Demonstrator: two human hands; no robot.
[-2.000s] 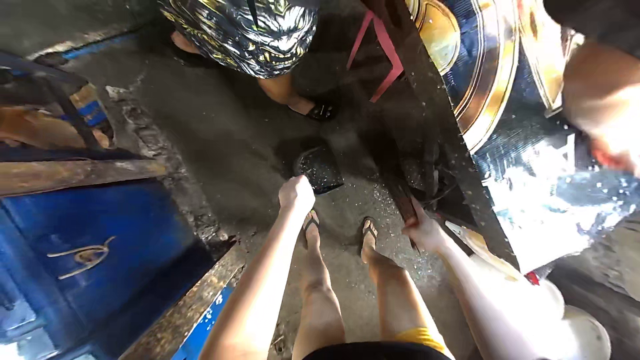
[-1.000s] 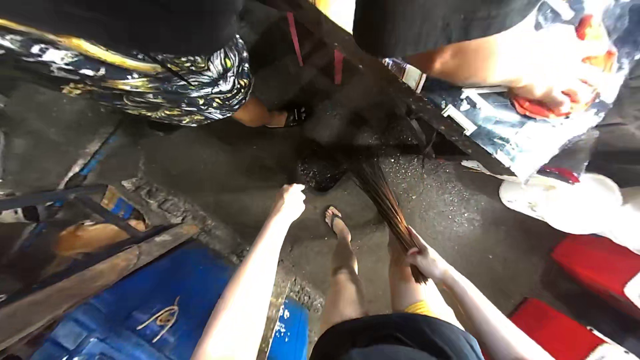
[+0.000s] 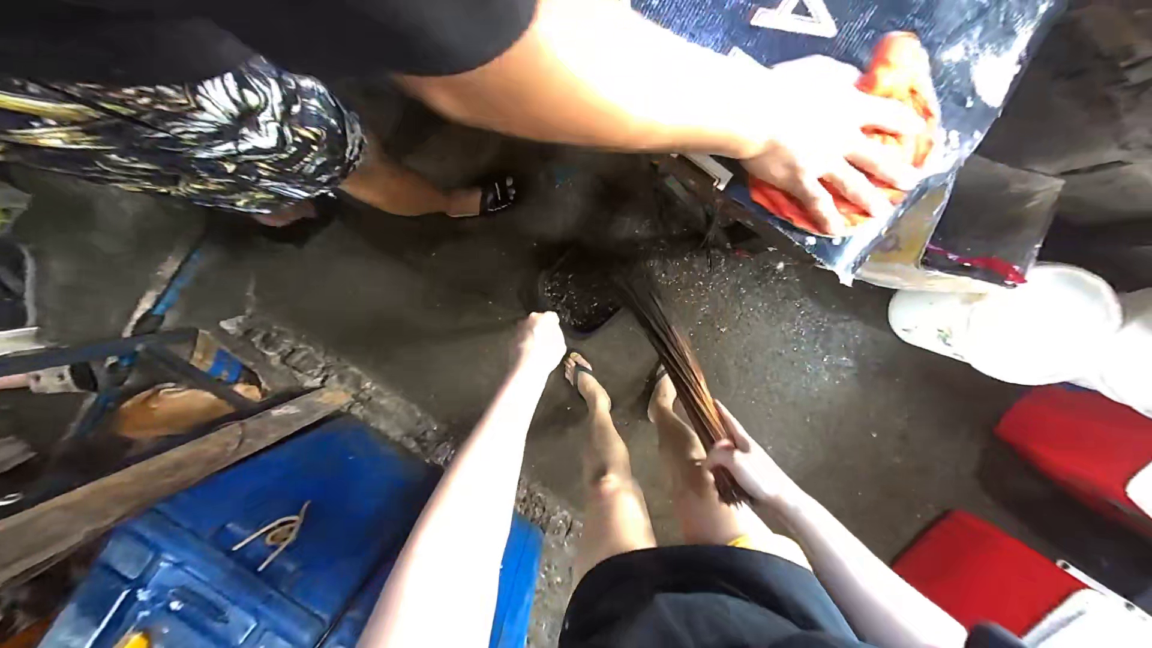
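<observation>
My right hand [image 3: 740,457] grips a stick broom [image 3: 677,364] of thin brown bristles near its bound end; the bristle tips reach down to the floor beside a dark dustpan [image 3: 585,301]. Closed at the dustpan's near left edge is my left hand [image 3: 540,342], probably on its handle, which the fist hides. Small pale debris lies in the pan, and more bits [image 3: 720,288] are scattered on the wet concrete floor right of the bristles. My sandalled feet stand just below the pan.
Another person's hand [image 3: 837,148] presses an orange-red cloth [image 3: 900,99] on a dark printed surface at upper right. That person's leg [image 3: 405,189] is at upper left. A blue plastic container [image 3: 297,504] and wooden plank [image 3: 180,468] lie left; red containers [image 3: 985,567] and white tubs [image 3: 1044,324] stand right.
The view has shifted toward the right side. The other person's arm with the cloth now reaches across the top. My right hand still holds the broom, its bristles by the dustpan.
</observation>
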